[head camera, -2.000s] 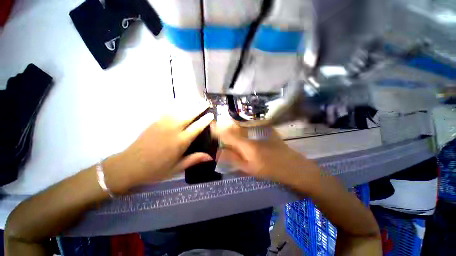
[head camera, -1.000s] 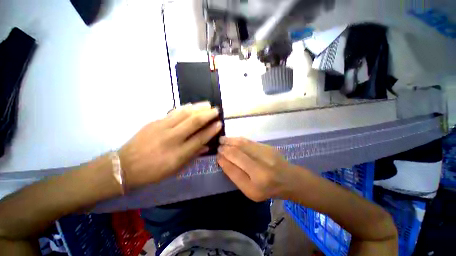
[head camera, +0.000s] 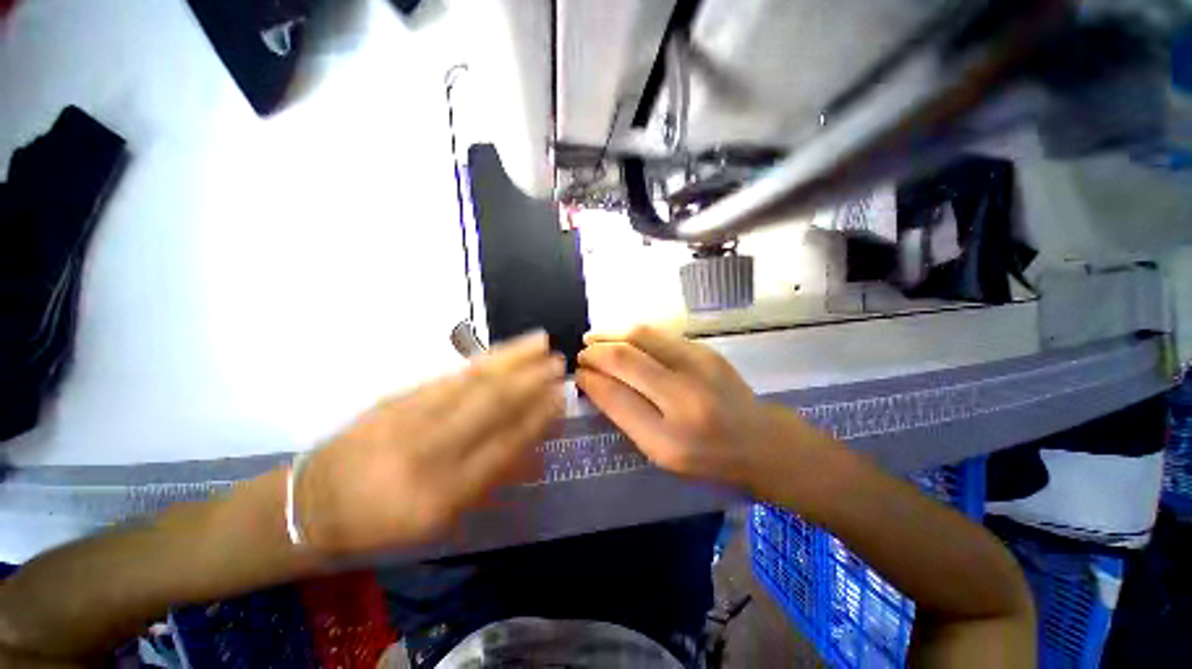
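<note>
A black fabric panel [head camera: 527,268] lies flat on the white table, its right edge by the needle area under the sewing machine head [head camera: 732,79]. My left hand [head camera: 438,444] is blurred, with its fingertips at the panel's near end; whether it grips cannot be told. My right hand [head camera: 680,399] has its thumb and fingers pinched together at the panel's near right corner. The fingertips of both hands are close together. The needle itself is hard to see.
A black fabric stack [head camera: 59,261] lies at the far left, and a black piece with a pale loop [head camera: 255,46] at the top left. A ridged grey knob [head camera: 718,281] and black and white scraps [head camera: 961,229] are to the right. Blue crates [head camera: 837,582] stand below the ruler edge [head camera: 902,412].
More of the black panel shows beyond my fingers than a second ago. My left hand has slid back towards the table's front edge. The view has shifted, showing more of the machine head.
</note>
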